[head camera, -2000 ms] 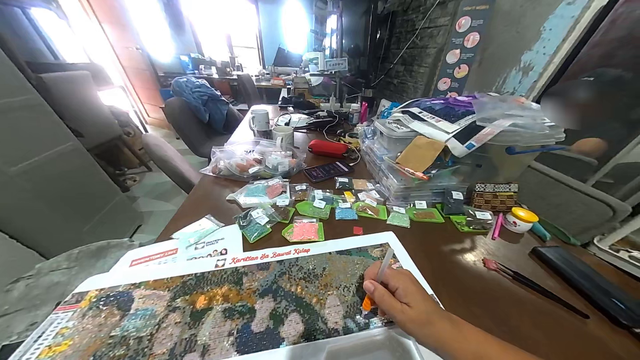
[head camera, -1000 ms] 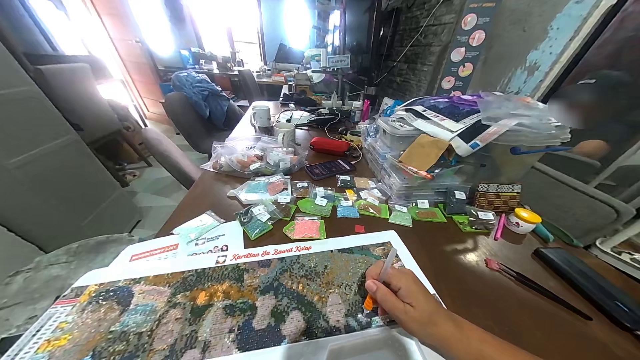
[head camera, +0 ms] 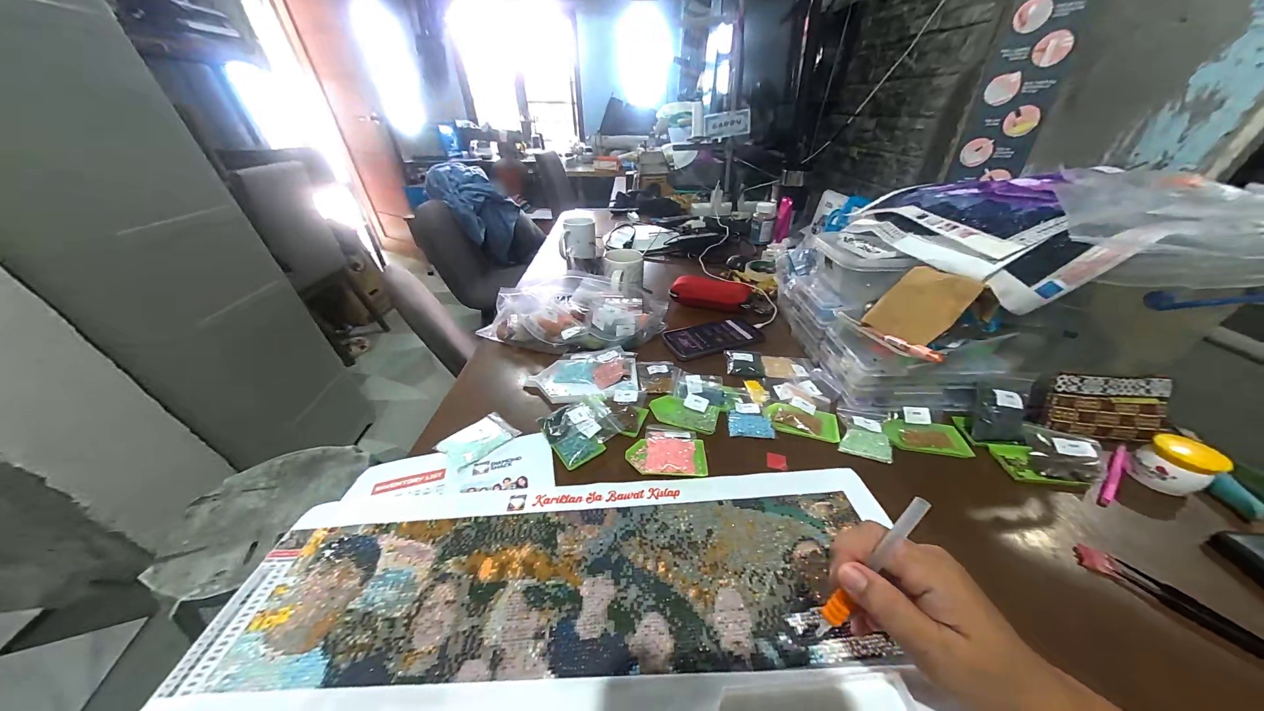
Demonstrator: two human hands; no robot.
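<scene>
My right hand (head camera: pixel 913 592) holds a diamond-painting pen (head camera: pixel 874 568) with a clear barrel and an orange tip section. Its tip points down at the lower right part of a diamond-painting canvas (head camera: pixel 553 592), which is covered in small multicoloured drills and has a white border with a red title. Behind the canvas lie small labelled bags of drills, several on green trays; pink drills (head camera: pixel 671 454) and blue drills (head camera: pixel 751 425) are among them. A small red square (head camera: pixel 777 461) rests just beyond the canvas edge. A clear tray's edge (head camera: pixel 815 691) shows at the bottom. My left hand is out of view.
Stacked plastic boxes (head camera: pixel 889 346) stand at the right. Beyond the bags are a phone (head camera: pixel 713 338), a red case (head camera: pixel 710 292), two mugs (head camera: pixel 624 269) and a filled plastic bag (head camera: pixel 578 316). A yellow-lidded jar (head camera: pixel 1180 464) and a dark-handled brush (head camera: pixel 1165 592) lie right; chairs stand left.
</scene>
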